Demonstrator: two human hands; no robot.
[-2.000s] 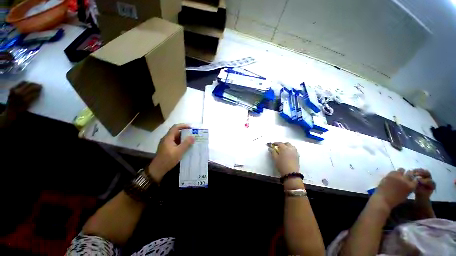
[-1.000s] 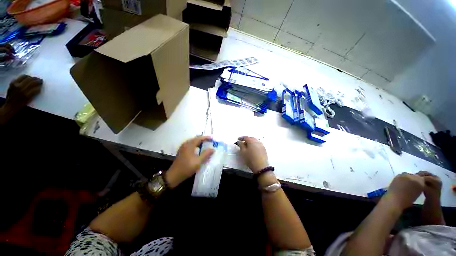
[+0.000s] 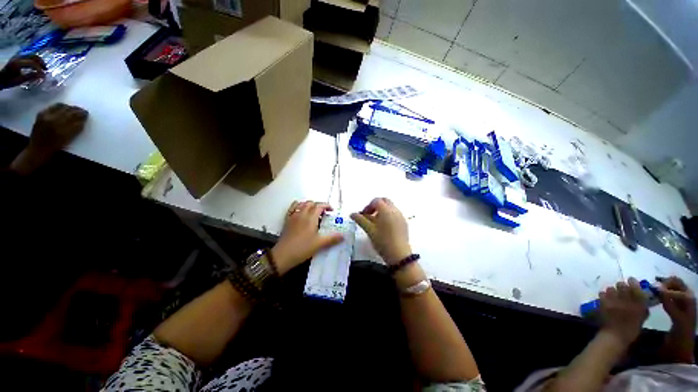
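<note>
A slim white retail box with blue ends lies at the table's front edge, its near end sticking out past the edge. My left hand holds it from the left, thumb across its upper face. My right hand is at its far right corner with thumb and forefinger pinched together; whether something small is between them is too small to tell.
An open brown carton lies on its side at left. Blue-and-white retail boxes and a flat stack lie beyond my hands. A neighbour's hands hold a blue box at right. Another person's hand rests at far left.
Compared with two seconds ago, my right hand has moved left to the box's far corner. The box has shifted right with my left hand. The view has also shifted slightly.
</note>
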